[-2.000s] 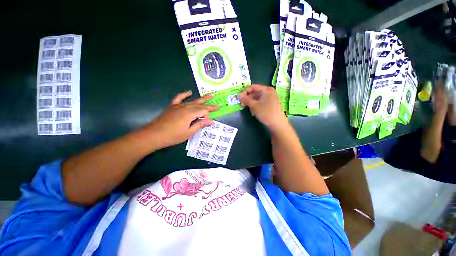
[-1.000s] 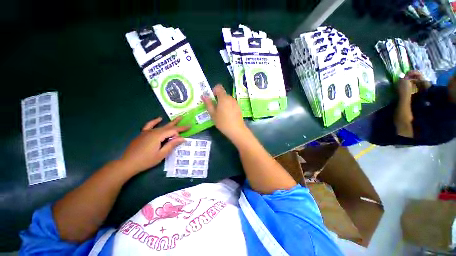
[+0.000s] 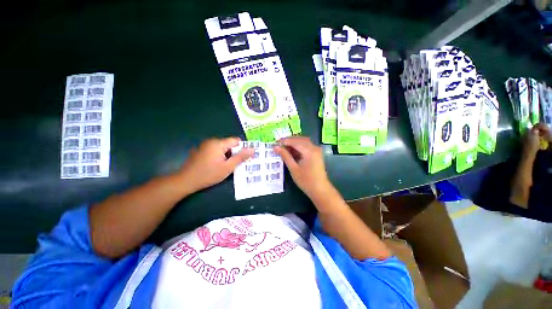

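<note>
A smart watch box (image 3: 255, 96) lies face up in front of me, its green bottom edge just above my hands; a second box edge shows behind its top. A white barcode label sheet (image 3: 260, 180) lies below it. My left hand (image 3: 210, 160) pinches the sheet's upper left corner between thumb and finger. My right hand (image 3: 304, 163) has its thumb and finger at the sheet's upper right corner, near a label; whether a label is on the fingertips cannot be seen.
A spare label sheet (image 3: 88, 126) lies to the left. A small box pile (image 3: 361, 99) and a large fanned box stack (image 3: 451, 111) lie to the right. An open cardboard carton (image 3: 433, 235) stands below the bench edge. Another person's arm (image 3: 525, 172) is at far right.
Both hands have moved off the box's green area down to the label sheet. The box now lies untouched over another. The camera view has shifted.
</note>
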